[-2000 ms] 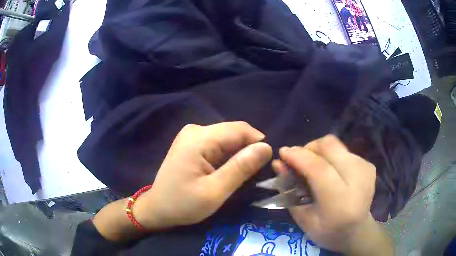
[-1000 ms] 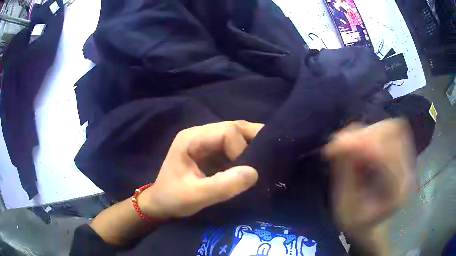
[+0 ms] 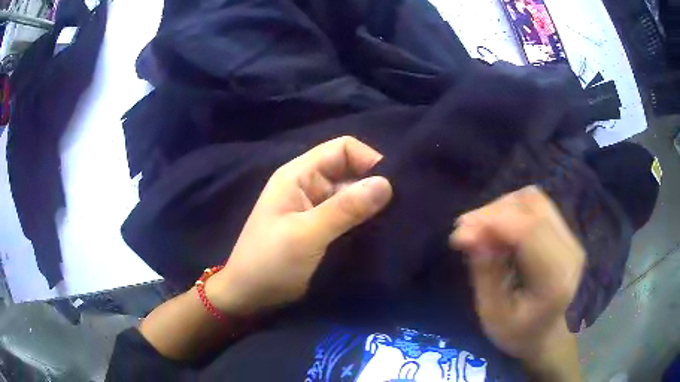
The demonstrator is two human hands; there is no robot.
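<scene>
A dark garment (image 3: 403,142) is heaped over the table front and my lap. My left hand (image 3: 298,216), with a red bead bracelet, is at the centre with thumb and curled fingers around a fold of the dark cloth; the held part is hardly visible. My right hand (image 3: 522,268) is blurred, to the right of the left and apart from it, its fingers curled. A small dark grey part of the thread snips (image 3: 513,279) shows in its palm; the blades are not clearly seen.
Another dark garment (image 3: 45,149) lies on the white table (image 3: 93,186) at the left. A lit smartphone (image 3: 535,31) and a black hang tag (image 3: 602,101) are at the upper right. A dark rounded item (image 3: 630,183) with a yellow sticker sits at the right edge.
The snips' blades, clear beside my left hand two seconds ago, no longer show. My right hand swung right, then came partly back. My left hand moved up, and the cloth by it shifted.
</scene>
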